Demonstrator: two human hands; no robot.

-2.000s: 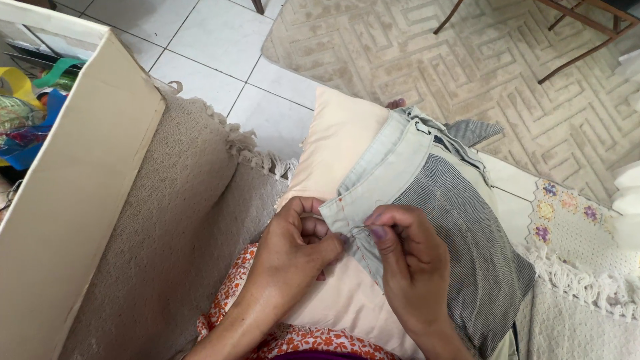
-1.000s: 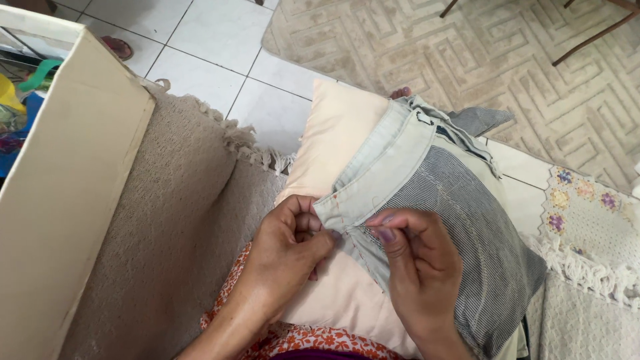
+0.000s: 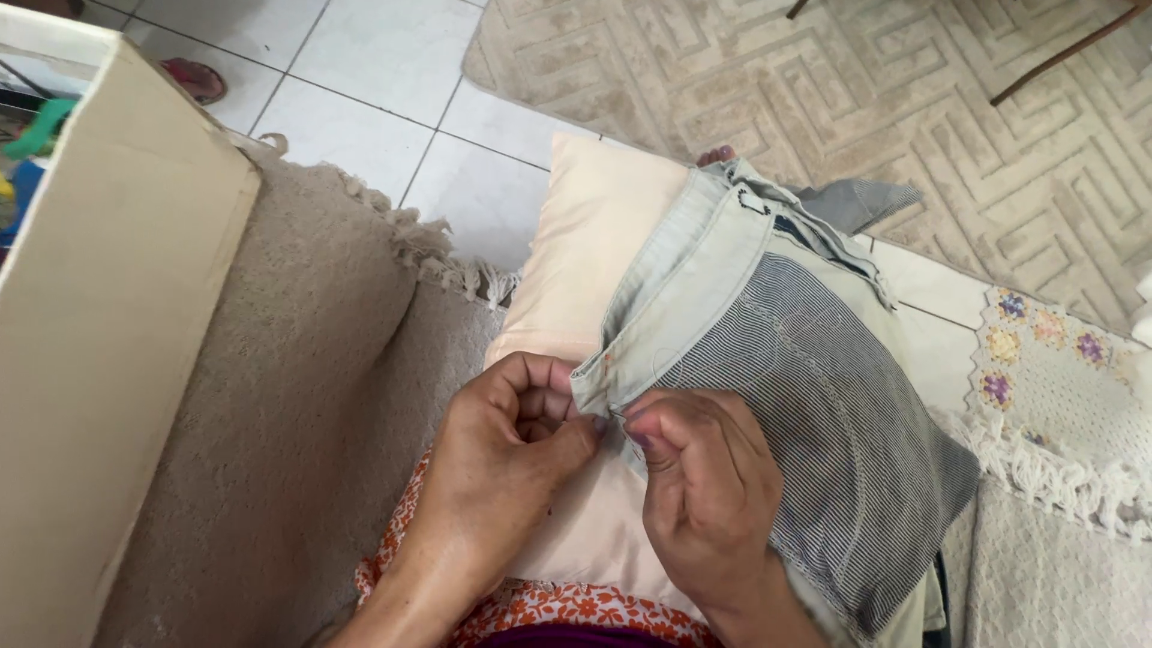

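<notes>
A pale grey-green cloth garment [image 3: 693, 297] with a waistband and a dark striped panel [image 3: 810, 396] lies over a peach satin pillow [image 3: 594, 225] on the lap. My left hand [image 3: 508, 450] pinches the waistband's near end between thumb and fingers. Close beside it, my right hand [image 3: 711, 468] has thumb and forefinger pinched at the cloth edge on what looks like a small needle [image 3: 616, 413], partly hidden by the fingertips. A thin, light thread loops over the striped panel. Orange stitches show near the waistband's end. Orange floral fabric [image 3: 576, 607] lies under the pillow.
A cream open box [image 3: 126, 297] with colourful items stands at the left. A beige woven cover with fringe [image 3: 297, 360] spreads beside the pillow. At the right lies a crocheted flower piece [image 3: 1062, 369]. Beyond are white floor tiles [image 3: 360, 81], a patterned rug [image 3: 765, 81] and a foot in a sandal [image 3: 193, 81].
Both hands stay at the waistband's end, with only small finger shifts. The view has moved slightly.
</notes>
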